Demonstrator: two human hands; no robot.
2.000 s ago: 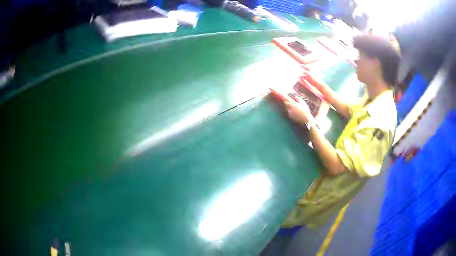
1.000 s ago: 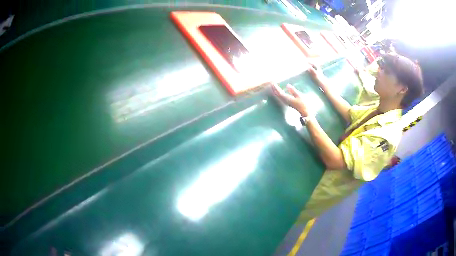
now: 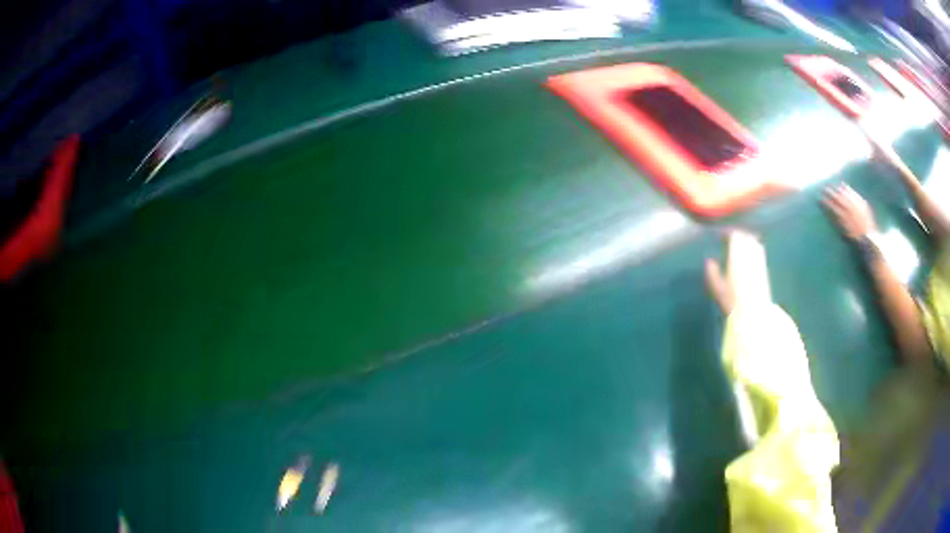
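An orange pad (image 3: 615, 94) lies on the green belt at the upper right. A black tablet (image 3: 688, 127) lies flat on it. My right hand (image 3: 742, 273), in a yellow sleeve, reaches in from the lower right. Its fingertips are just short of the pad's near edge. Its thumb is apart from the fingers, and no held thing shows, though the hand is overexposed and blurred. My left hand is not in view. Two small USB sticks, one yellowish (image 3: 292, 485) and one pale (image 3: 327, 487), lie on the near green surface at the bottom.
A coworker's hand (image 3: 852, 212) and yellow sleeve show at the right edge. Another orange pad with a dark tablet (image 3: 849, 87) lies farther up the belt. White layered sheets (image 3: 531, 29) and a blurred pale scrap (image 3: 193, 129) lie on the far ledge. A red-orange shape (image 3: 47, 213) is at the left edge.
The view has swung left, and the coworker now shows only at the right edge. My right hand has come into view near the pad. The two small sticks show more fully.
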